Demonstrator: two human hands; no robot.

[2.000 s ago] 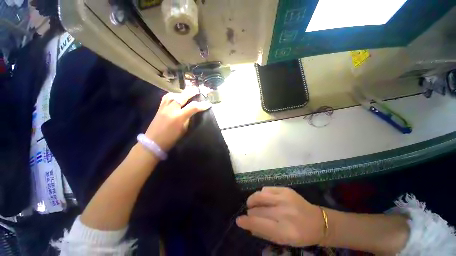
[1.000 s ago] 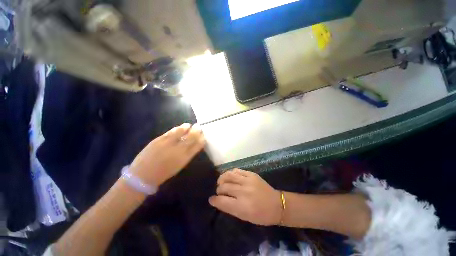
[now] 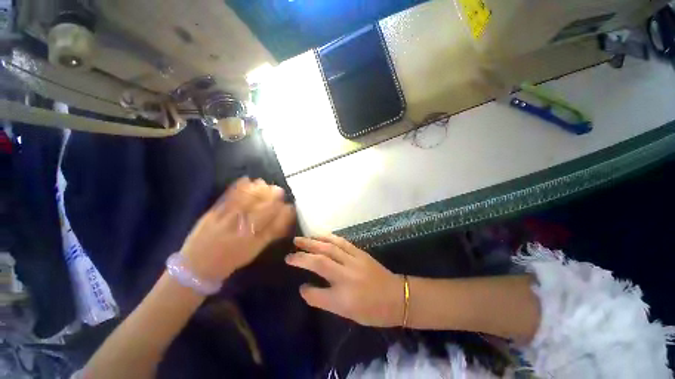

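Observation:
A dark garment [image 3: 155,178] covers the left of the table and hangs over the front edge; its folds are hard to make out. My left hand [image 3: 240,226], blurred, lies on the garment just below the lit needle area, fingers bent; whether it grips cloth I cannot tell. My right hand [image 3: 344,281] is at the garment's right edge by the table's front rim, with its fingers apart and nothing visible in them. The sewing machine head [image 3: 185,44] stands above, with the presser foot area [image 3: 229,122] just beyond my left hand.
A smartphone [image 3: 363,85] lies flat right of the needle area. A loose thread [image 3: 431,132] lies beside it. Blue-and-green thread snips [image 3: 551,111] lie farther right. The green ruler-marked edge [image 3: 474,203] runs along the front. White packaging [image 3: 85,277] shows at the left.
My left hand has moved back from the needle toward the table's front edge. My right hand's fingers have spread apart. The camera view has shifted, so the machine sits farther left.

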